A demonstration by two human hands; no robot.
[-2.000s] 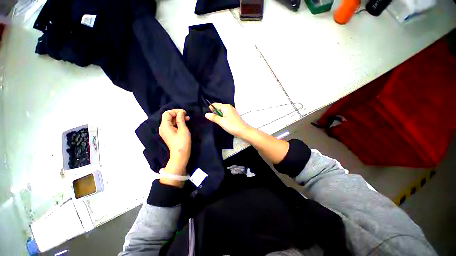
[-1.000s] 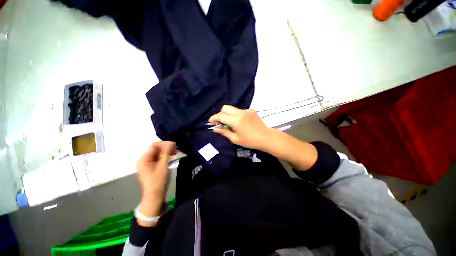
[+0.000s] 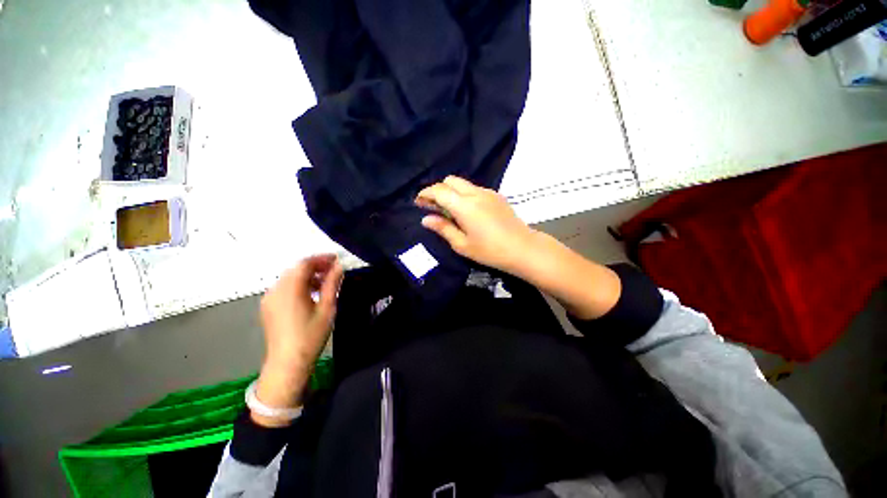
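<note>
The dark navy garment (image 3: 389, 126) runs from the top of the view down to the table's front edge and my lap. A white square label (image 3: 418, 261) lies on its near end. My left hand (image 3: 297, 316) is left of the garment at the table edge, thumb and fingertips close together; it is blurred and I cannot tell if it holds a needle or thread. My right hand (image 3: 477, 222) is over the garment just above and right of the label, fingers curled; whether anything is in its palm is hidden.
A box of black buttons (image 3: 146, 136) and a small tray, brown inside (image 3: 146, 226), stand on the white table at left. An orange cone (image 3: 771, 19) and a black bottle (image 3: 844, 23) are far right. A red bin (image 3: 768, 253) and green crate (image 3: 165, 428) are below the table edge.
The view has shifted, so the table items sit differently. My left hand has come off the garment to its left. The green snips seen earlier in my right hand no longer show.
</note>
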